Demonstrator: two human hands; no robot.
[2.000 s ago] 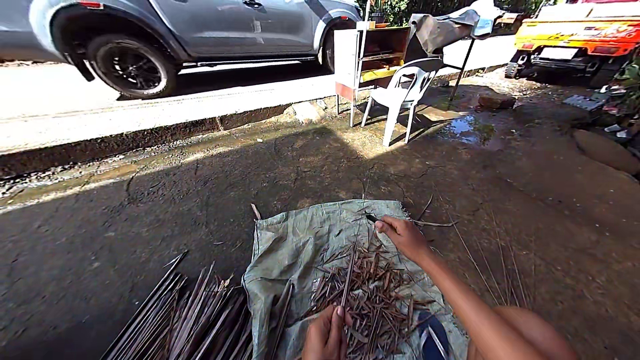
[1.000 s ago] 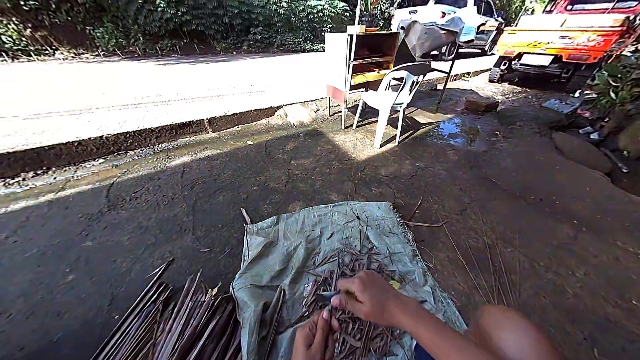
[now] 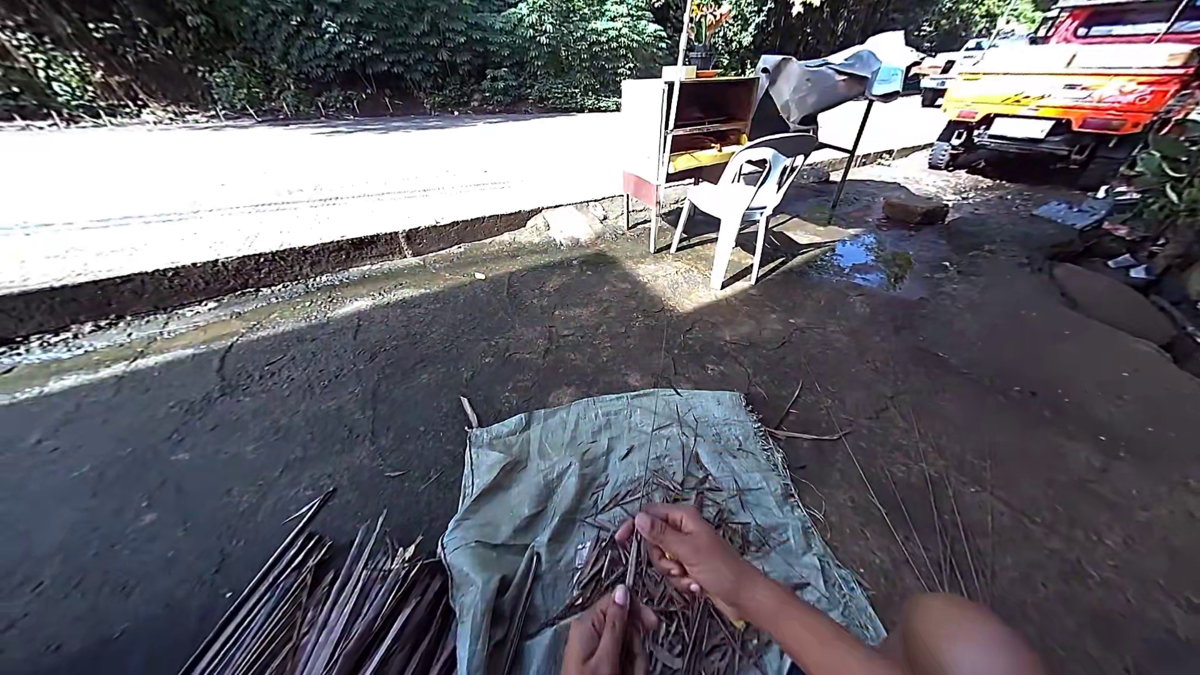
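A dry brown palm leaflet (image 3: 632, 562) runs between my hands, with a thin rib reaching up past them. My left hand (image 3: 607, 634) pinches its lower part between thumb and fingers. Just above and to the right, my right hand (image 3: 692, 553) is closed on the upper part; whether it also holds a blade cannot be seen. Beneath both hands, brown leaf scraps (image 3: 698, 623) lie heaped on a grey-green woven sack (image 3: 534, 469). A bundle of dry leaflets (image 3: 347, 609) rests at the sack's left side.
Thin ribs (image 3: 937, 534) lie on the ground right of the sack, near my knee (image 3: 966, 637). Farther off stand a white plastic chair (image 3: 741, 202), a cabinet (image 3: 647, 131) and a puddle (image 3: 867, 262). A red and orange vehicle (image 3: 1059, 94) is at the back right, beyond some rocks (image 3: 1111, 300).
My right hand has come down from the sack's upper edge, where it was two seconds ago, to beside my left hand. The grey pickup has moved off along the road.
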